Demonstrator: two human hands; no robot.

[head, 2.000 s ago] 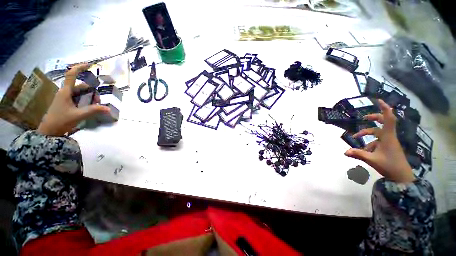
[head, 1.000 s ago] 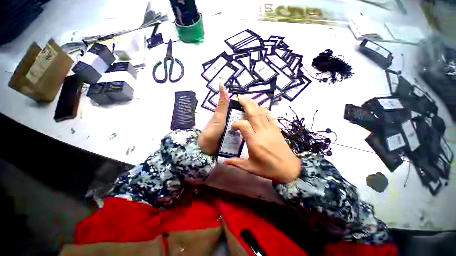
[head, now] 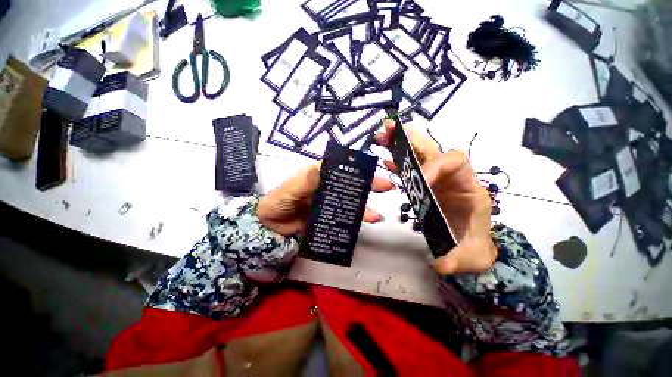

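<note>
My left hand (head: 293, 200) holds a black hang tag card (head: 343, 206) with small white print, tilted, in front of me. My right hand (head: 460, 202) holds another black card (head: 423, 190) with large white print, seen nearly edge-on. The two cards are apart, with left-hand fingertips showing between them. A stack of black printed cards (head: 236, 153) lies left of my hands. A heap of white-faced cards with black borders (head: 379, 62) lies beyond them. A tangle of black strings (head: 492, 193) is mostly hidden behind my right hand.
Green-handled scissors (head: 200, 72) and banded card stacks (head: 112, 114) lie left, near a cardboard box (head: 18, 108) and a dark flat slab (head: 52, 149). A compact black string bundle (head: 502, 44) lies beyond right. Strung black tags (head: 617, 166) spread far right. A grey round piece (head: 569, 252) lies near right.
My hands came together from the sides, first around one bordered card item. Now they are slightly apart, each with a black card. The view has moved closer to the table.
</note>
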